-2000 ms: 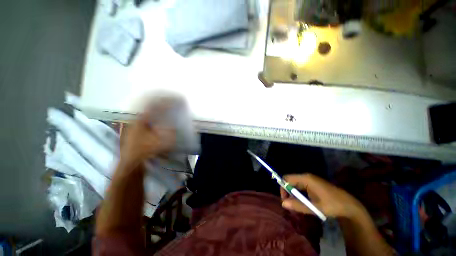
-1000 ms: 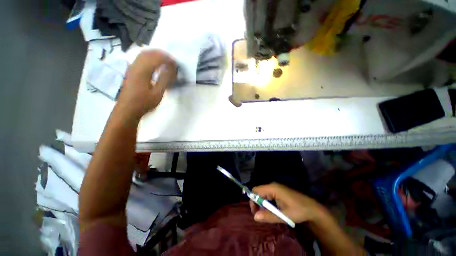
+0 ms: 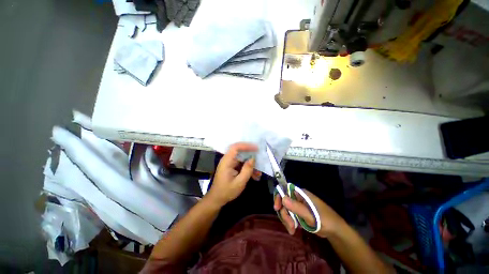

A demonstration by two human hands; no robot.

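Note:
My left hand [image 3: 236, 172] holds a pale grey fabric piece [image 3: 273, 140] over the table's front edge. My right hand [image 3: 306, 212] holds scissors [image 3: 280, 179] with silver blades and white handles with green inner trim. The blades point up and lie over the piece's right part; whether they are cutting it I cannot tell. A fanned stack of pale grey pieces [image 3: 230, 47] lies left of the machine plate. A smaller pile of pieces [image 3: 138, 61] lies at the table's left.
The sewing machine [image 3: 343, 27] with a yellow cloth [image 3: 423, 32] stands at the back right. A black phone [image 3: 467, 137] lies at the right. Dark grey fabric [image 3: 177, 10] is at the back left. Long pale panels [image 3: 107, 166] hang lower left. A blue basket [image 3: 437, 225] is lower right.
My left hand has come back from the table's left side to the front edge and now holds a piece. The scissors have moved up to it, their handles now apart.

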